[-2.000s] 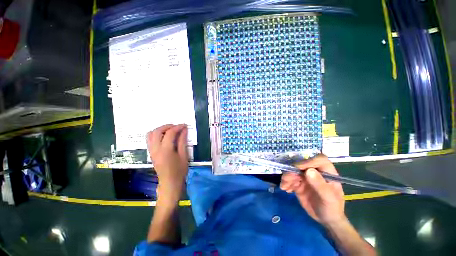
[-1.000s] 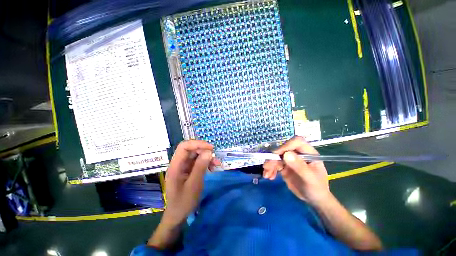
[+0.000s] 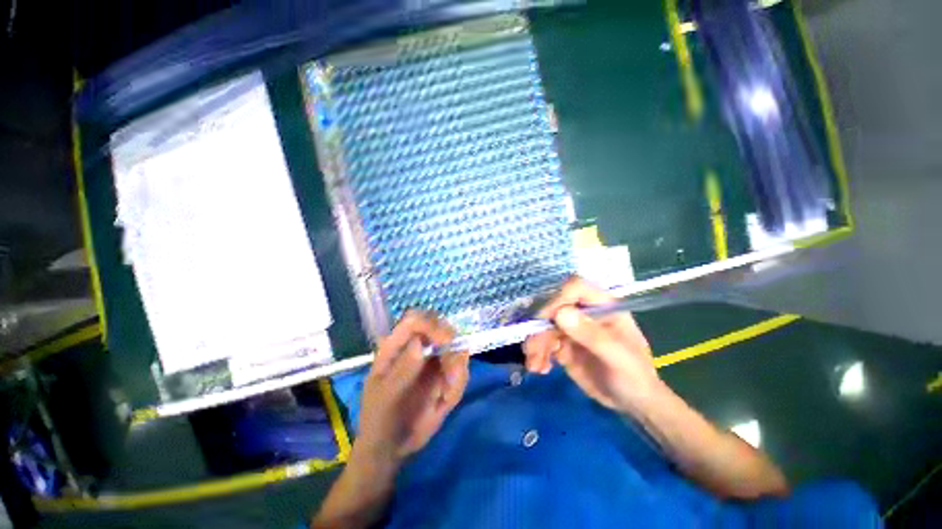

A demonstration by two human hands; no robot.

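Note:
A clear packing tube [image 3: 671,301] lies across the front of the component tray [image 3: 454,176] and runs out to the right. My right hand [image 3: 591,336] grips it between thumb and fingers. My left hand [image 3: 418,377] is at the tray's lower left corner, fingers curled near the tube's left end; blur hides whether it holds anything. The tray is a flat rectangle with a dense blue-white grid and a silvery rail along its left side. Single components cannot be made out.
A record sheet [image 3: 219,227] lies left of the tray. A tube bundle [image 3: 759,114] lies at the bench's right end, and more tubes [image 3: 207,72] lie along the far edge. A yellow tag [image 3: 587,237] is beside the tray. A dark bin [image 3: 274,429] is below the front edge.
The view has shifted and tilted, so the bench appears further left. Over two seconds my left hand has moved from the sheet's lower edge to the tube's left end. My right hand keeps its grip.

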